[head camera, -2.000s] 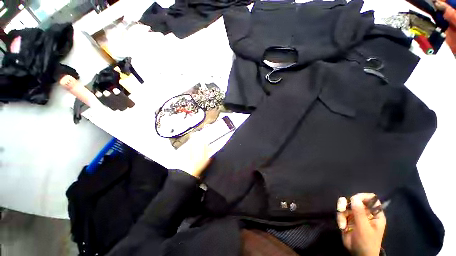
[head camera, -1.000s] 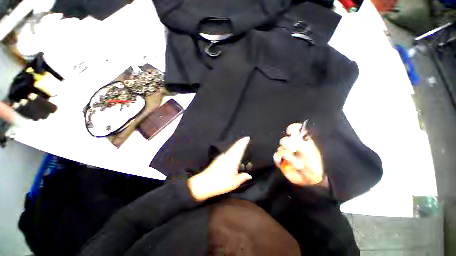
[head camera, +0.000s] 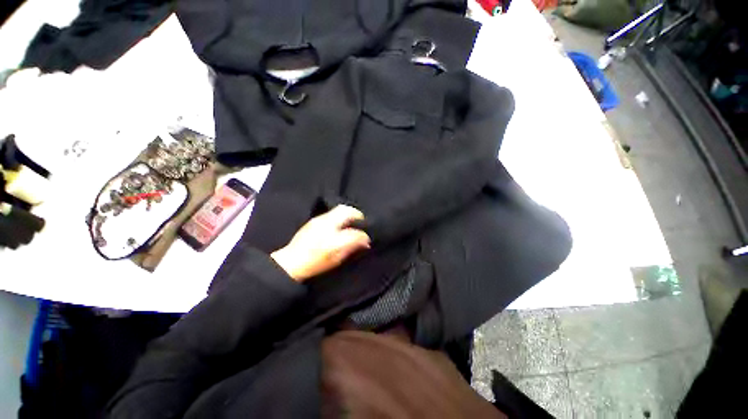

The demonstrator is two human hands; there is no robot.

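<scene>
The dark jacket (head camera: 316, 168) lies on the white table in front of me, its sleeve (head camera: 439, 192) running across its body. My left hand (head camera: 324, 244) is on the sleeve cuff, fingers bent over the cloth, and appears to grip it. No button shows on the cuff; my fingers may cover that part. Patterned lining (head camera: 387, 303) shows at the open lower edge. My right hand is out of the picture. An oval white tray (head camera: 156, 217) with loose buttons and a red item lies at the left.
A button pile (head camera: 184, 155) and brown cloth (head camera: 161, 250) adjoin the tray. A smartphone (head camera: 217, 213) with a lit screen lies between tray and jacket. A second dark jacket (head camera: 246, 29) and two hangers (head camera: 291, 88) are beyond. A blue container (head camera: 592, 80) stands right of the table.
The view has swung right. My right hand, seen before with a small dark tool, has left the picture. My left hand stays at the cuff. The phone screen has lit up.
</scene>
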